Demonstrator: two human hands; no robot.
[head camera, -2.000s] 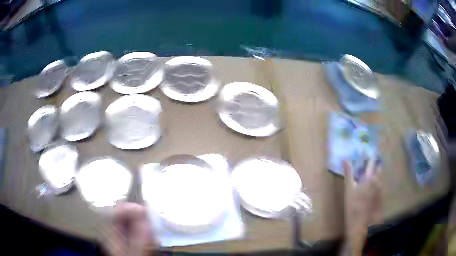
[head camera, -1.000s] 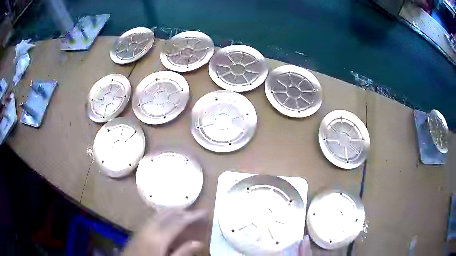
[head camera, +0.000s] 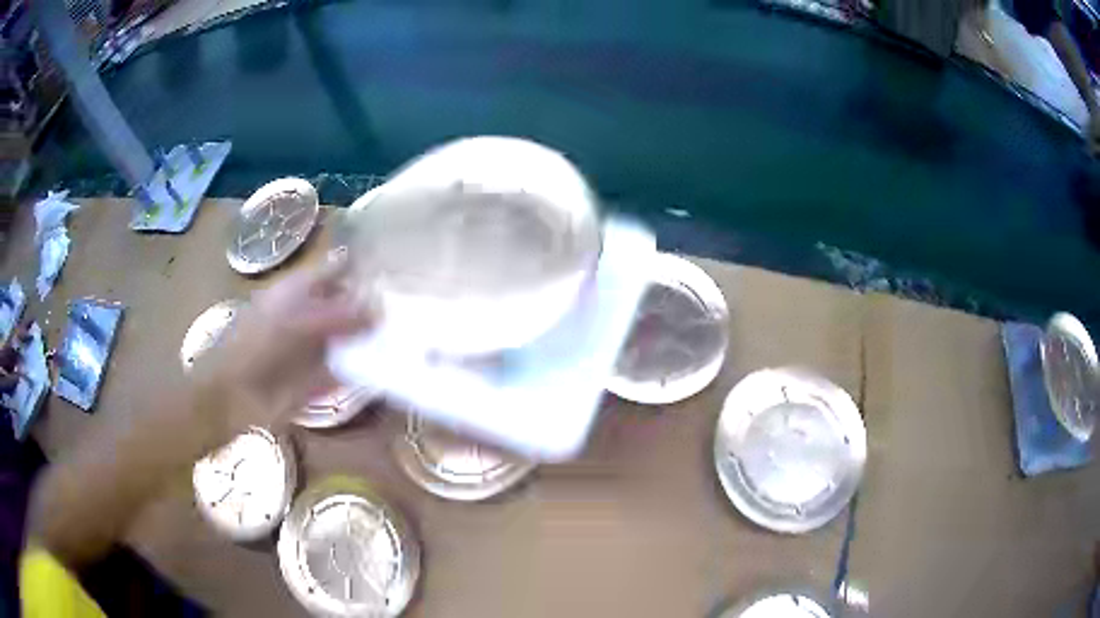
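Observation:
My left hand (head camera: 296, 320) is closed on the left edge of a disc-and-plate unit and holds it above the bench, tilted and blurred. The unit is a silver round disc (head camera: 477, 248) over a white square base plate (head camera: 531, 404). My right hand is not in view. Several ribbed metal discs (head camera: 790, 449) lie flat on the cardboard, some partly hidden under the raised unit and my arm. Another ribbed disc (head camera: 350, 555) lies below my forearm.
A dark green conveyor belt (head camera: 784, 157) runs behind the cardboard-covered bench (head camera: 627, 543). A plate with posts (head camera: 181, 185) stands at the back left, other plates (head camera: 88, 353) and white wrapping (head camera: 52, 242) at far left. A disc-and-plate unit (head camera: 1040, 404) sits at far right.
The disc-and-plate unit has risen from the front of the bench towards the belt, with my left hand on it. The right hand has left the view. The camera view has shifted.

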